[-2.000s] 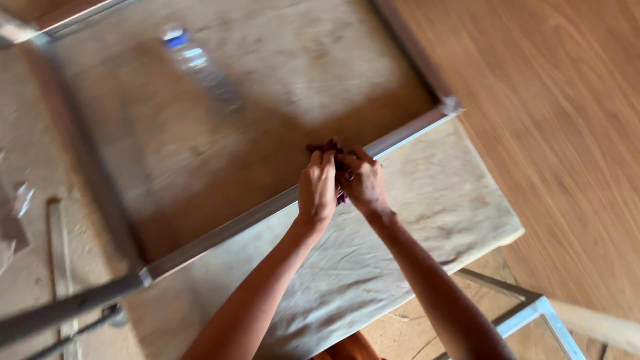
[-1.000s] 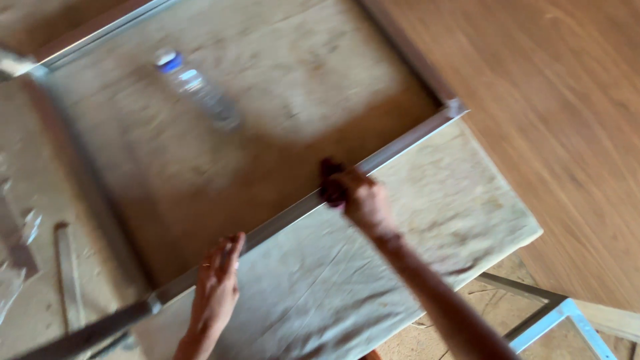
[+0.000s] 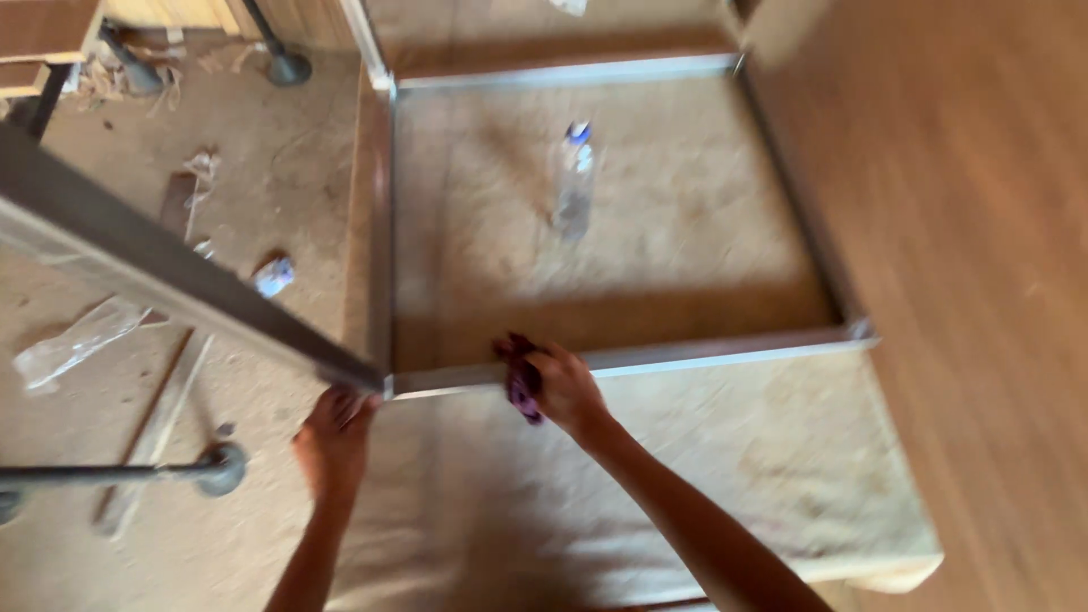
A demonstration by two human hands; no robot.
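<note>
A metal frame point(image 3: 731, 350) of square bars lies on a cloth-covered surface point(image 3: 680, 459). My right hand point(image 3: 565, 387) is closed on a dark maroon cloth point(image 3: 523, 382), which it holds against the near bar, left of the bar's middle. My left hand point(image 3: 336, 433) grips the frame at its near left corner, where a long bar point(image 3: 204, 280) slants up and out to the left; its fingertips are partly hidden behind the metal. Inside the frame, a clear plastic bottle point(image 3: 575, 183) with a blue cap lies on the cloth cover.
A wood-grain panel point(image 3: 960, 255) fills the right side. On the floor at left are a plastic wrapper point(image 3: 81, 340), a crumpled plastic piece point(image 3: 274, 276), a flat strip point(image 3: 157, 433) and a metal bar with a round foot point(image 3: 223, 469). Wooden furniture point(image 3: 47, 30) stands at the upper left.
Both hands were together on the near bar two seconds ago, then parted. My left hand has moved to the left corner, and my right hand has slid left along the bar with the cloth. The view has turned.
</note>
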